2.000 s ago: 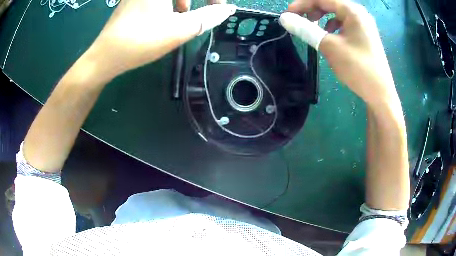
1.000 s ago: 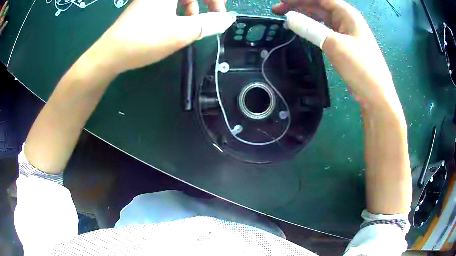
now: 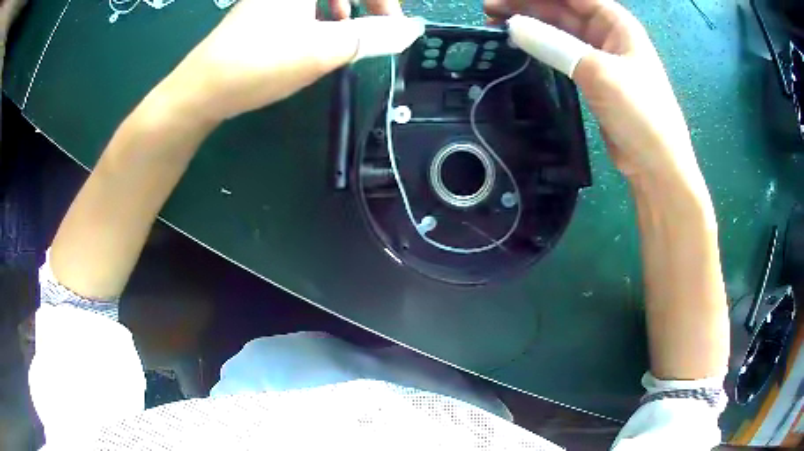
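A black housing [image 3: 476, 238] lies flat, open side up, its narrow end with several holes away from me. A silver ring [image 3: 462, 174] sits at its middle. A thin white sealing ring [image 3: 394, 167] with pale eyelets loops loosely inside it. My left hand [image 3: 308, 44], a white cot on its thumb, presses at the narrow end's left corner. My right hand [image 3: 577, 53], also with a white thumb cot, is at the right corner. Both thumbs hold the sealing ring along the far edge. My fingertips behind that edge are partly cut off by the frame top.
A dark rod [image 3: 341, 132] stands beside the housing on the left. White sealing rings [image 3: 145, 7] lie at the top left of the green bench [image 3: 291, 229]. Black parts [image 3: 765, 343] lie along the right side, with a cardboard box edge [image 3: 780, 414] at the bottom right.
The housing appears further right in the view, as do both hands and the bench, so the view has shifted. The thumbs stay at the housing's far corners.
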